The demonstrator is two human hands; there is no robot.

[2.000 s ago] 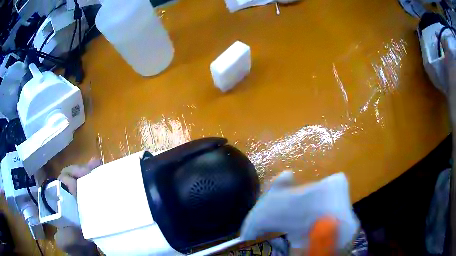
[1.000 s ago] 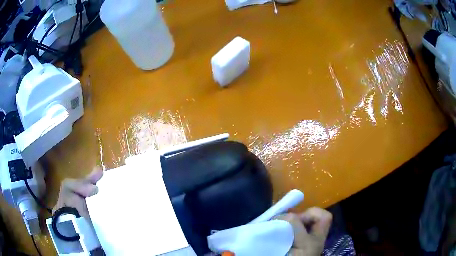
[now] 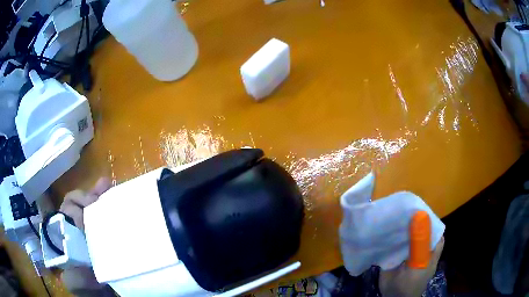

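The security camera has a white body (image 3: 130, 232) and a glossy black head (image 3: 238, 217) pointing right, with a slim white antenna (image 3: 270, 279) along its near side. My left hand (image 3: 81, 203) holds it at the bracket end, partly hidden behind the white bracket (image 3: 68, 246) with its black cable loop. My right hand (image 3: 406, 278), with an orange finger cot (image 3: 420, 239) on one finger, holds a pale wiping cloth (image 3: 374, 232) right of the black head, apart from it.
A white block (image 3: 265, 68) stands on the orange-brown bench (image 3: 342, 98). A translucent bottle (image 3: 156, 43) stands at back left. Other white cameras (image 3: 55, 125) and black cables crowd the left edge. Another white unit (image 3: 516, 55) is at the right edge, with part of a hand at it.
My right hand and the cloth have moved right, away from the black head. The camera has turned in my left hand, so the antenna now shows on the near side instead of the far side.
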